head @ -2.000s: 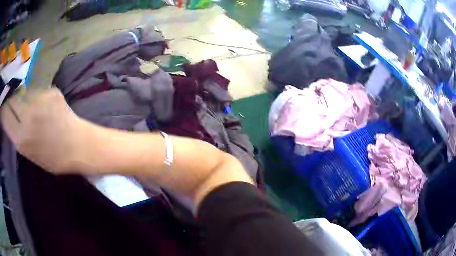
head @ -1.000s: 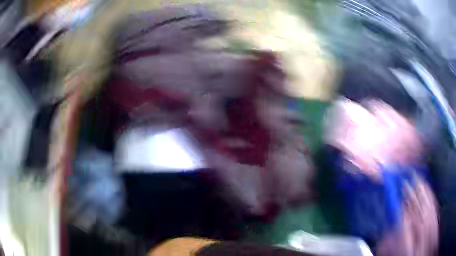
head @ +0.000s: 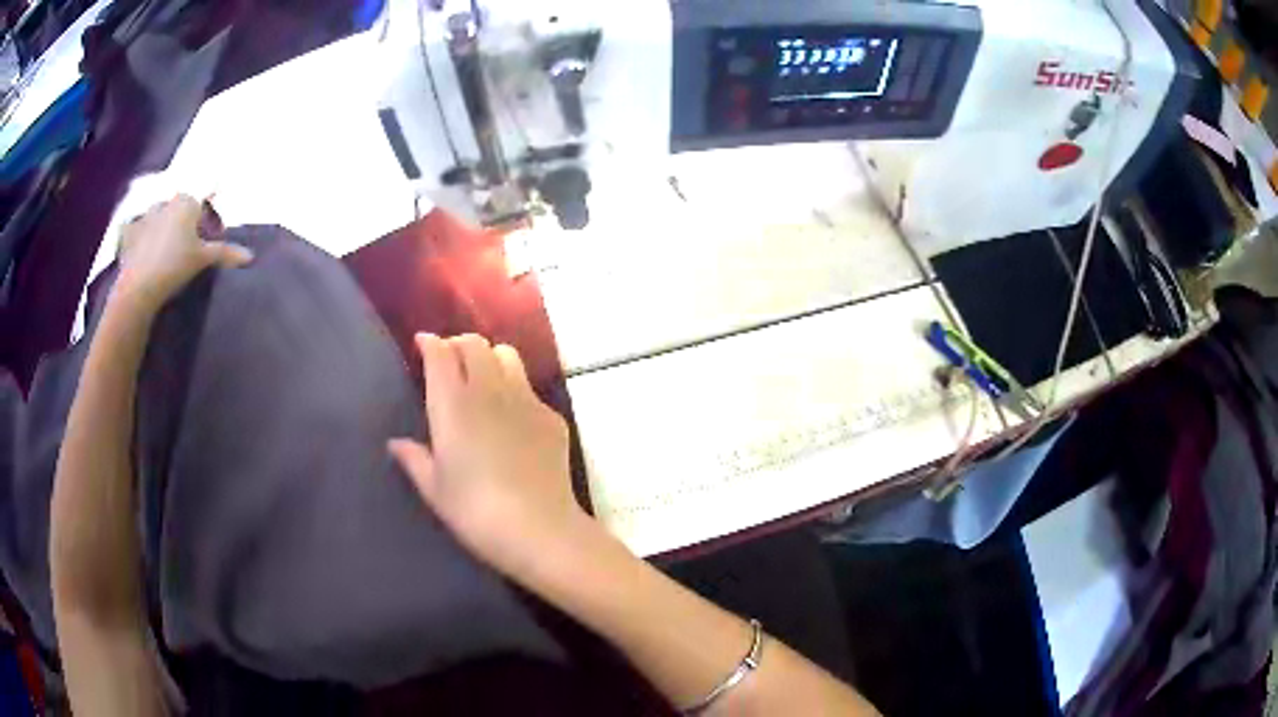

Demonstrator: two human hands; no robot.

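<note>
A grey panel (head: 315,462) lies over the left part of the machine table and hangs over its front edge. A maroon panel (head: 470,287) lies beside it, its far end in the bright light by the presser foot (head: 521,224). My left hand (head: 175,252) pinches the grey panel's far left edge. My right hand (head: 491,441) rests on the cloth where grey and maroon meet, fingers spread, thumb apart. The white lockstitch machine (head: 827,168) stands behind, its control panel (head: 827,70) lit.
Blue and green thread snips (head: 981,367) lie at the table's right. A dark recess (head: 1044,301) is beyond them. More maroon and grey cloth hangs at the right (head: 1219,490) and lies at the far left (head: 84,182). A ruler scale runs along the table's front.
The view has swung from the floor piles and blue baskets to the sewing machine. Both hands are now on the cloth; earlier one arm reached out left, then the picture was blurred.
</note>
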